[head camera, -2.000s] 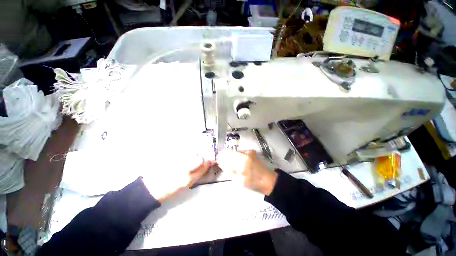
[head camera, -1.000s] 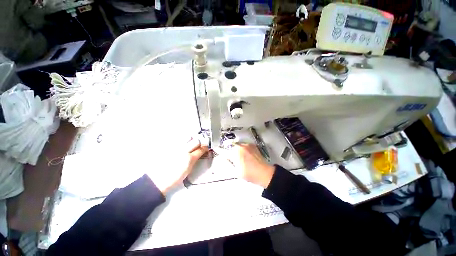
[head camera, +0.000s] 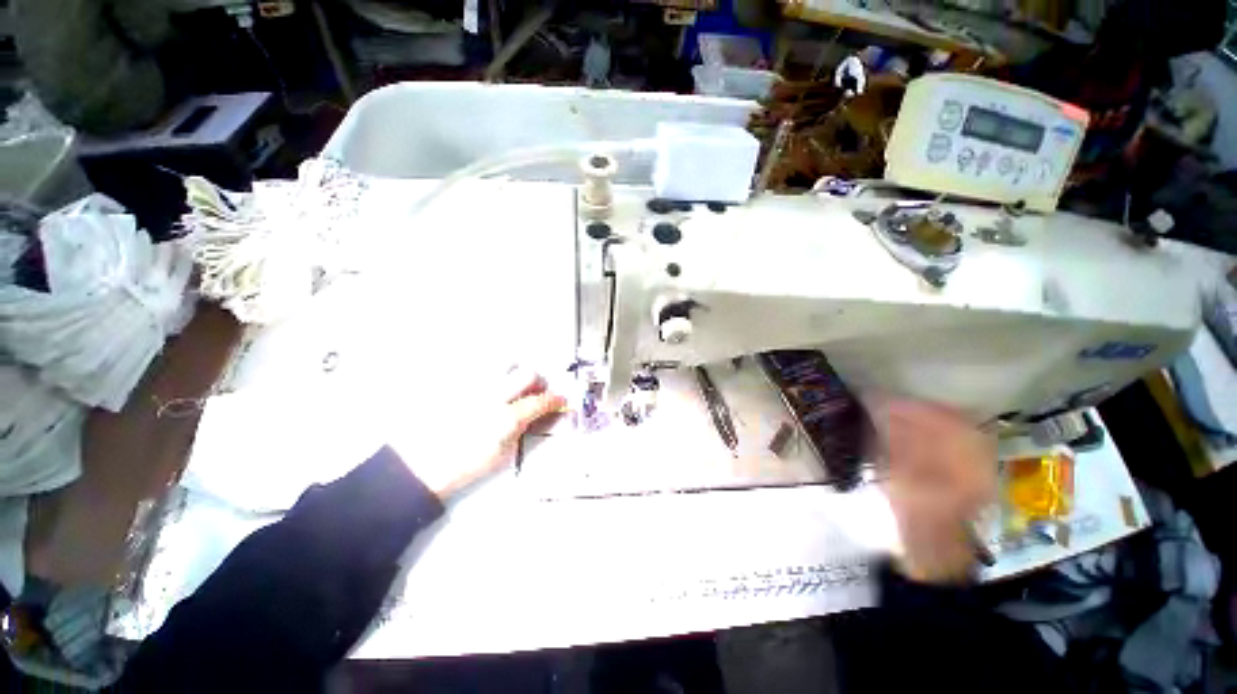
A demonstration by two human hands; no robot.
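Observation:
My left hand [head camera: 495, 437] rests just left of the presser foot [head camera: 593, 393], fingertips bent near the needle. White fabric around it is overexposed and merges with the table, so I cannot tell whether the fingers grip it. My right hand [head camera: 936, 481] is blurred, to the right of the phone [head camera: 823, 414], above the right part of the table. It covers most of the dark stick tool, whose tip [head camera: 982, 553] shows below the hand. Whether the fingers hold it is unclear. The cream sewing machine [head camera: 841, 292] stands behind both hands.
A slim dark tool [head camera: 719, 411] and small dark block [head camera: 781, 437] lie under the arm. An orange-yellow packet [head camera: 1039, 485] is at right. White looped strips [head camera: 265, 244] and bundled white pieces [head camera: 95, 298] are at left. A white bin [head camera: 448, 129] stands behind.
My right hand has left the needle area and moved right, past the phone, to the stick tool. My left hand stays near the needle. The whole view has shifted slightly.

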